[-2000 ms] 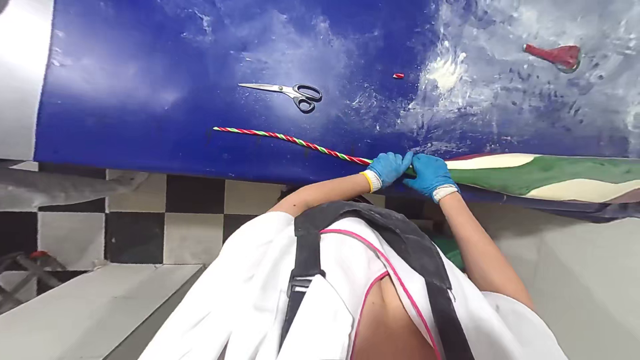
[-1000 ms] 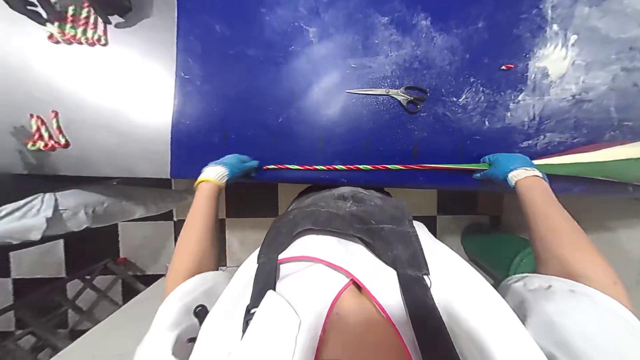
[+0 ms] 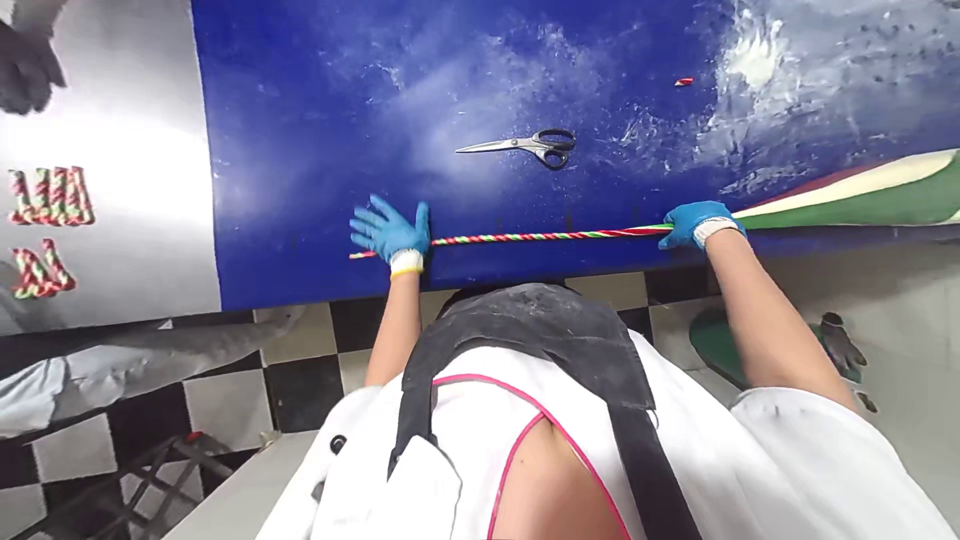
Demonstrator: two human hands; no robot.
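A thin twisted rope of red, white and green candy [image 3: 525, 237] lies along the near edge of the blue table surface. My left hand [image 3: 391, 229], in a blue glove with a white cuff, rests flat over the rope near its left end, fingers spread. At the right, my right hand [image 3: 697, 223], gloved alike, is closed around the rope where it meets the thick striped candy mass [image 3: 862, 196] in green, cream and dark red. Scissors with black handles [image 3: 519, 146] lie beyond the rope.
Short twisted candy pieces [image 3: 51, 196] lie in two groups on the metal surface [image 3: 135, 150] at left. Another person's dark-gloved hand [image 3: 28, 69] is at the upper left. A small red candy bit [image 3: 683, 82] lies at the upper right. A green stool [image 3: 716, 341] stands below the table.
My hands have parted from beside each other near the mass, with the twisted rope now stretching between them. Since one second ago my left hand has opened flat over it. The view has shifted.
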